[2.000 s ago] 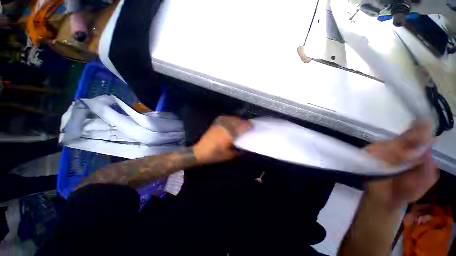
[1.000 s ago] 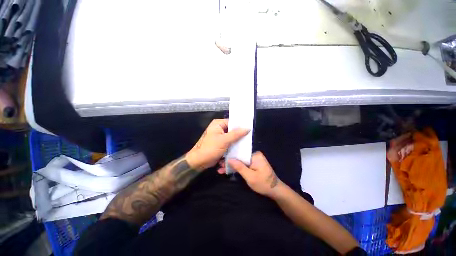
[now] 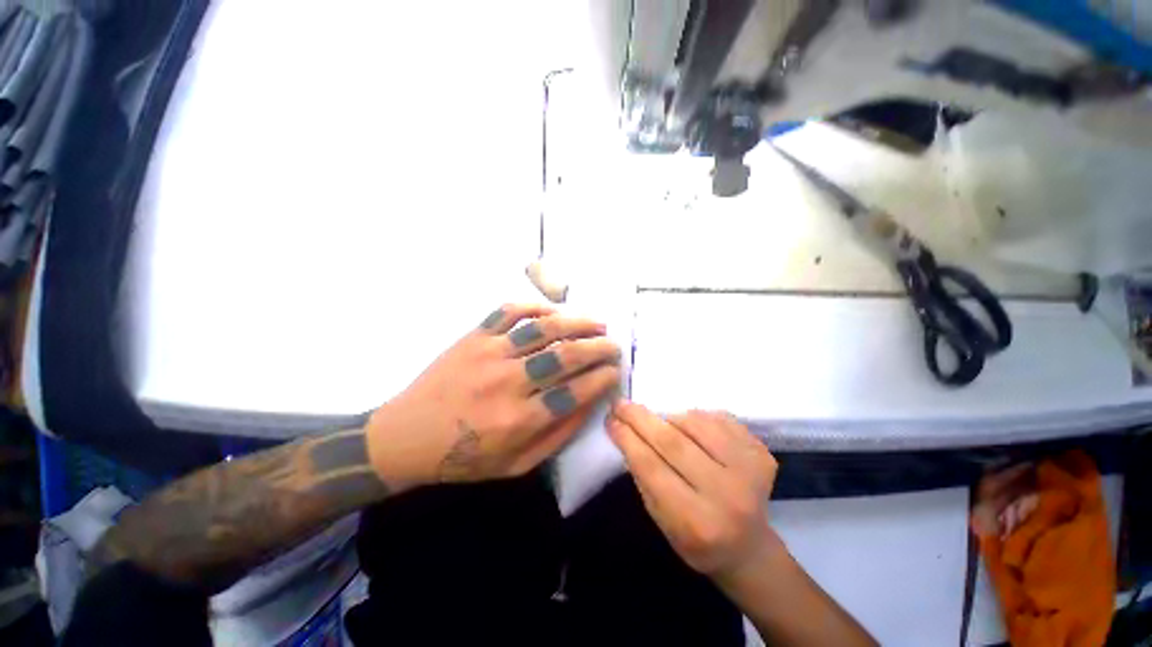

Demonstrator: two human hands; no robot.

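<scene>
A white band (image 3: 589,470) runs from the machine bed over the table's front edge, its near end hanging over the lap. My left hand (image 3: 512,386) lies flat on the band with fingers close together, pressing it near the table edge. My right hand (image 3: 697,480) holds the band's right edge between thumb and fingers, just at the table edge. The sewing machine head (image 3: 730,133) is above the band's far part. The band's far end is lost in glare, so its place under the presser foot cannot be told.
Fabric shears (image 3: 941,297) lie on the table right of the machine head. A thin bent guide (image 3: 545,177) is left of the band. Black fabric (image 3: 95,253) drapes over the table's left edge. Grey strips (image 3: 32,114) hang upper left. An orange bundle (image 3: 1055,550) is lower right. White bands lie lower left.
The view has shifted up to show the machine head. Both hands have moved from over the lap to the table edge, and my left hand now lies flat on the band.
</scene>
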